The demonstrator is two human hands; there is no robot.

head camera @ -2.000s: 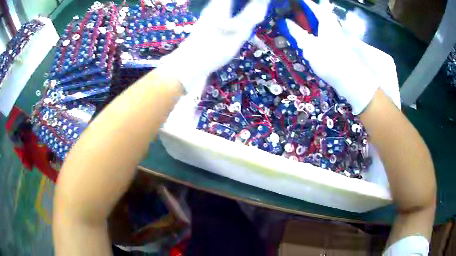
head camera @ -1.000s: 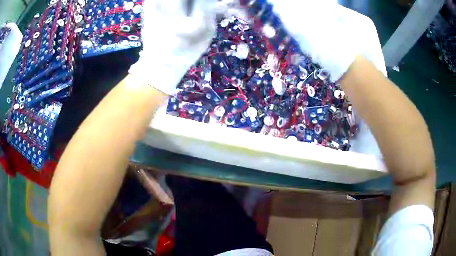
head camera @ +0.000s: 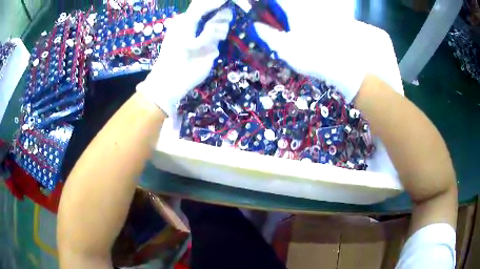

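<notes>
My left hand [head camera: 192, 50], in a white glove with blue fingers, is closed on a strip of blue PCB panel [head camera: 239, 39] with red wires, above the foam box. My right hand [head camera: 316, 44], in a matching glove, is at the strip's right side. A dark red patch shows between its blue fingers; whether it grips the strip or a tool cannot be told. The white foam box [head camera: 273, 171] below is heaped with loose PCBs [head camera: 329, 135], silver and white discs and red wires. The back of the heap is hidden by my hands.
Stacked PCB panels [head camera: 58, 68] lie left of the box, beside a black surface [head camera: 100, 107]. A second foam box [head camera: 16, 79] is at far left. A tangled dark bundle [head camera: 466, 50] is at far right. Brown cardboard [head camera: 316, 241] and a red item [head camera: 31, 184] are below the bench edge.
The view shifted sideways, so box and stacks sit further left than at first. Both hands stay over the box, and the strip between them is clearer than one second ago.
</notes>
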